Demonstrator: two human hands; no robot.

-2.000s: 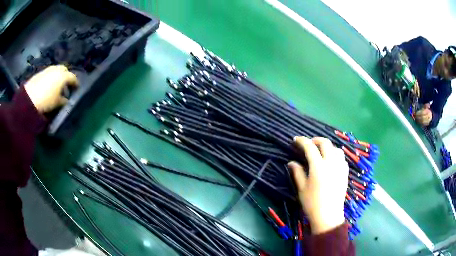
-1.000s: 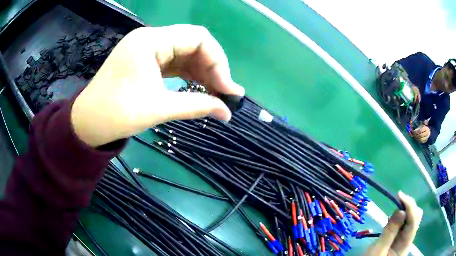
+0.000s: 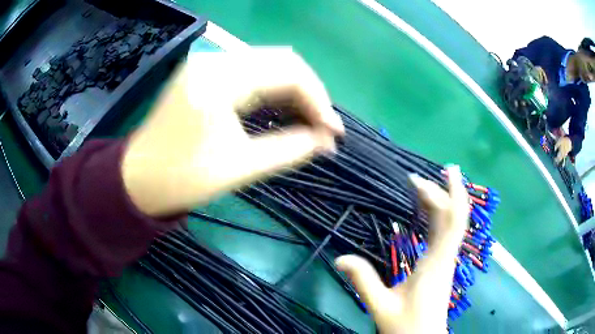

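Note:
My left hand [image 3: 228, 124], blurred, is over the plain-end side of the large cable pile [image 3: 365, 163]. Its thumb and index fingertips are close together; blur hides whether anything is between them. My right hand [image 3: 417, 261] is over the pile near the red wires and blue terminal ends [image 3: 479, 215], with thumb and fingers spread and nothing seen held. The black jackets fan across the bench. My left hand hides most of the plain cable ends.
A black parts bin [image 3: 140, 72] with loose sleeves stands at the upper left. A smaller cable pile [image 3: 215, 280] lies at the lower left, with a stray cable [image 3: 320, 248] between the piles. Another person [image 3: 554, 85] works at the upper right.
My left hand left the bin with a black sleeve, then shifted slightly right. My right hand lifted a cable end at the lower right, then moved back left over the pile and opened.

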